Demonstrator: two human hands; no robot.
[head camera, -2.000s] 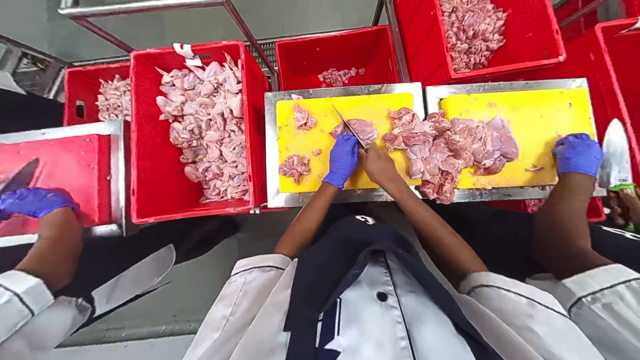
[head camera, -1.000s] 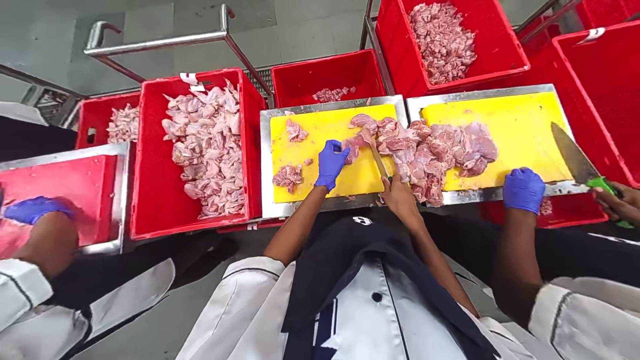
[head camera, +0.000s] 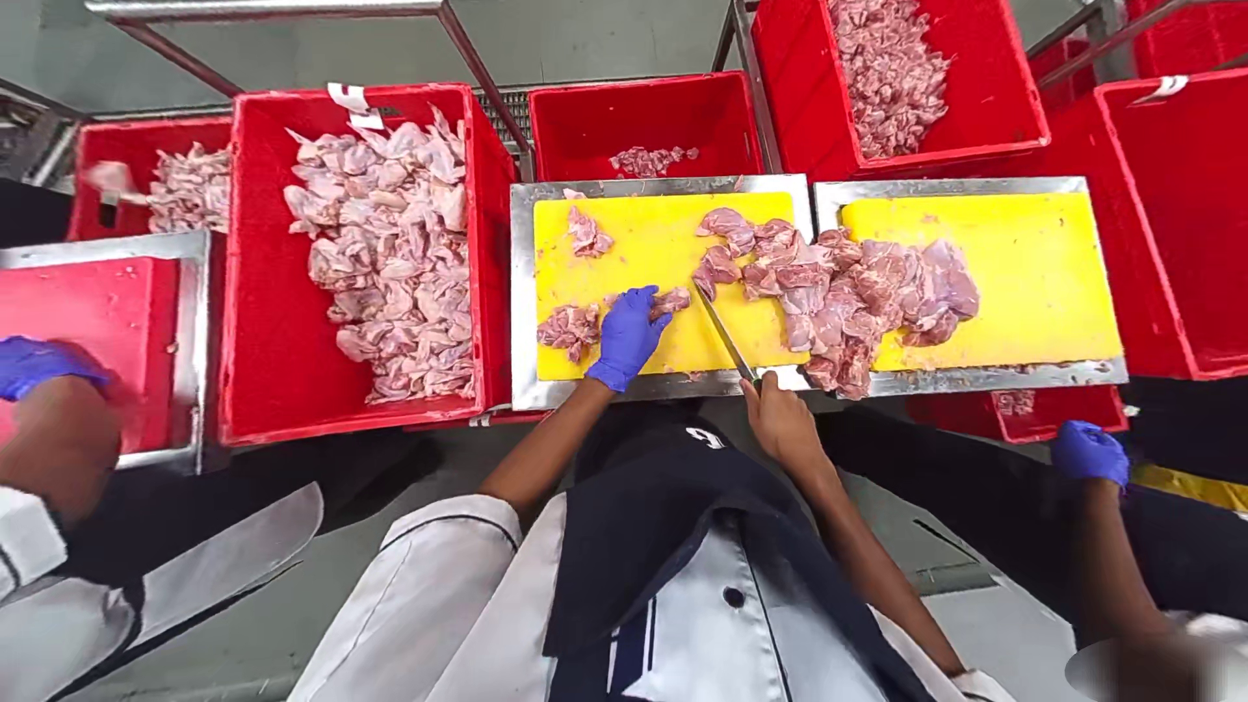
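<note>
My left hand (head camera: 629, 336), in a blue glove, is closed over a piece of raw meat (head camera: 671, 302) on the yellow cutting board (head camera: 643, 219). My bare right hand (head camera: 780, 419) grips a knife (head camera: 723, 331) at the board's front edge, its blade pointing up and left, the tip near that piece. A heap of raw meat pieces (head camera: 829, 292) lies across the gap between this board and a second yellow board (head camera: 1043, 283). Small cut pieces (head camera: 569, 330) lie left of my left hand, and another small piece (head camera: 588, 234) sits near the back left.
A red crate full of raw poultry pieces (head camera: 390, 263) stands left of the board. Behind it are a red crate with a few pieces (head camera: 643, 107) and another with more meat (head camera: 892, 88). Co-workers' gloved hands show at the left (head camera: 44, 369) and right (head camera: 1090, 453).
My left hand has moved from the board's upper middle to its lower part, onto a piece. The knife, earlier by the heap, now points towards that piece. The right co-worker's gloved hand has left the second board.
</note>
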